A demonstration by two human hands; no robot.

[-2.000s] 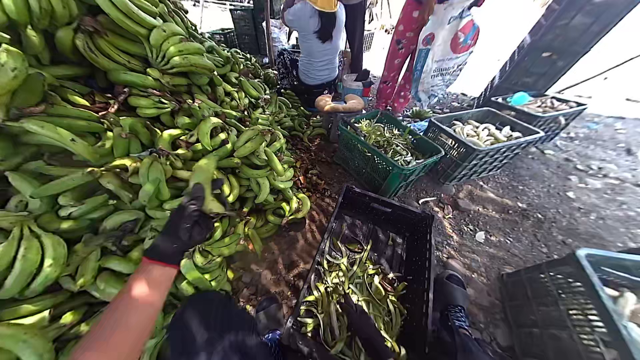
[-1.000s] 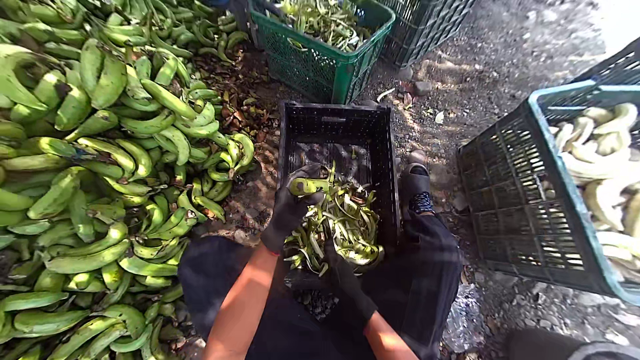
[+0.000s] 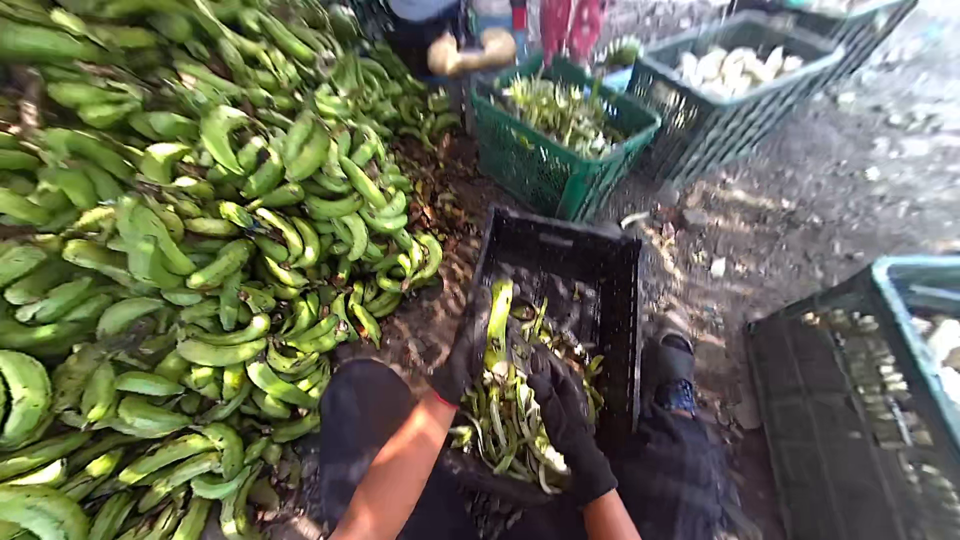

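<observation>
My left hand [image 3: 459, 367], in a black glove, holds a green plantain [image 3: 498, 322] upright over a black plastic crate [image 3: 559, 236]. Pale flesh shows at the plantain's lower end. Close on its right is my right hand [image 3: 559, 405], also gloved in black, with fingers bent near the fruit. Whether it grips a tool is hidden by blur and the dark glove. Beneath both hands, green peel strips [image 3: 510, 435] lie heaped in the crate between my legs.
A large heap of green plantains [image 3: 225, 277] fills the left side. Beyond the black crate stand a green crate of peels [image 3: 566, 180] and a crate of peeled plantains [image 3: 750, 105]. Another crate [image 3: 877, 300] is at right. A person's patterned trousers [image 3: 574, 26] show at the top.
Two seconds ago my left hand was at the plantain heap; it is now over the black crate with a plantain. Since one second ago the view has swung up and left.
</observation>
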